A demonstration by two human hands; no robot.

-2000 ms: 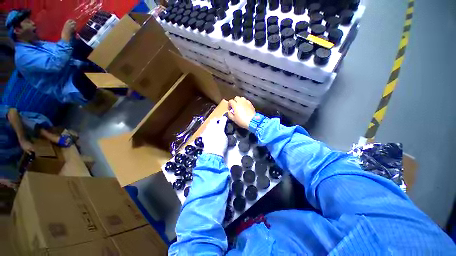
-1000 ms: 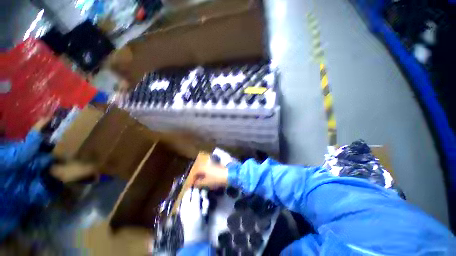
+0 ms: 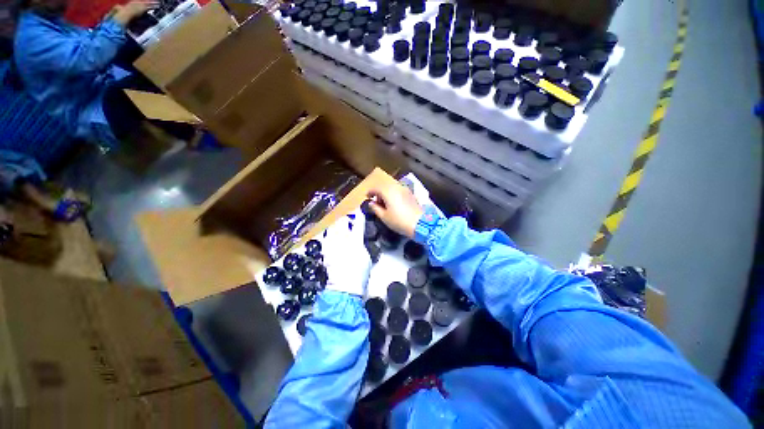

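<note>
A white foam tray (image 3: 385, 272) lies tilted in front of me and holds rows of black cylindrical parts. Parts on its left show glossy ringed faces (image 3: 293, 262); parts on its right show flat matte ends (image 3: 397, 320). My left hand (image 3: 346, 255), in a white glove, is over the tray's middle; its fingertips point to the upper edge, and its grip is unclear. My bare right hand (image 3: 397, 208) is at the tray's upper edge, its fingertips pinching a black part (image 3: 369, 206) close to the left fingertips.
An open carton (image 3: 251, 188) with shiny film (image 3: 312, 219) stands beyond the tray. Stacked foam trays (image 3: 477, 126) with black parts and a yellow stick (image 3: 558, 91) are behind. Closed cartons (image 3: 92, 343) are lower left, a crumpled foil bag (image 3: 620, 286) right. A person in blue (image 3: 63, 63) is upper left.
The view swung away and blurred, then came back near its earlier angle. Both hands stay close together at the tray's upper part; my left hand now sits slightly farther left over the tray.
</note>
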